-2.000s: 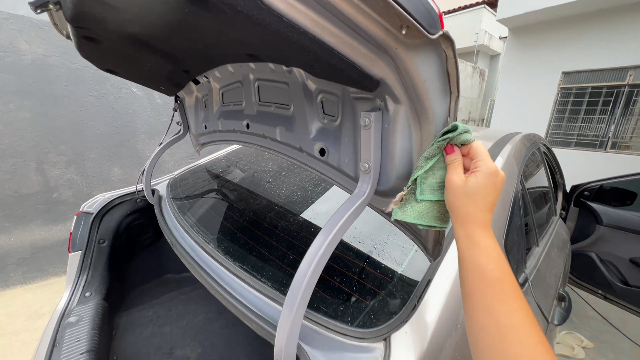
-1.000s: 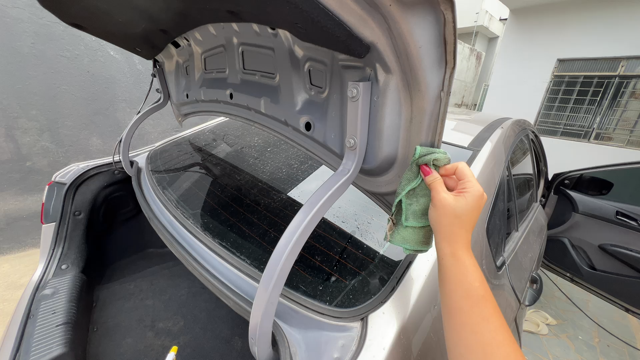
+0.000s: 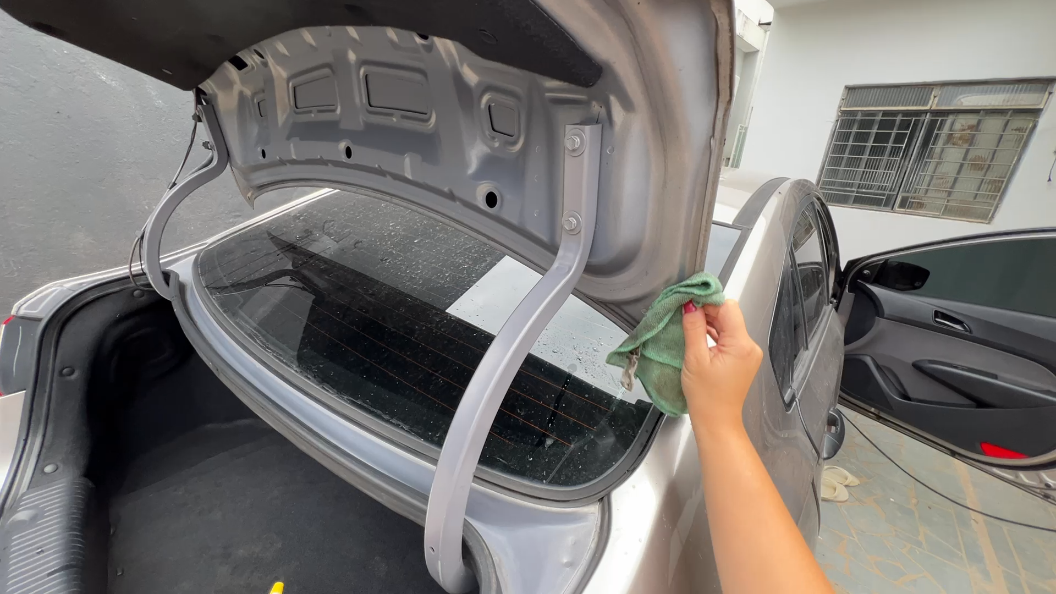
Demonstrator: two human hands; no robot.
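Note:
My right hand (image 3: 719,355) grips a green cloth (image 3: 670,351) between thumb and fingers, at the lower right edge of the raised trunk lid (image 3: 652,190). The cloth's upper part lies against or very close to that edge, and its lower part hangs over the corner of the rear window (image 3: 379,305), which is dotted with water drops. A silver hinge arm (image 3: 516,330), bolted to the lid, curves down to the left of the cloth. My left hand is out of view.
The trunk (image 3: 247,495) is open below, with a small yellow tip (image 3: 277,587) at the frame's bottom. On the right, a car door (image 3: 957,346) stands open. A dark cable (image 3: 932,487) and light sandals (image 3: 837,483) lie on the paving. A grey wall (image 3: 66,165) rises at left.
My right hand, still holding the green cloth, has moved lower along the lid's right edge since the oldest frame. The view has shifted somewhat.

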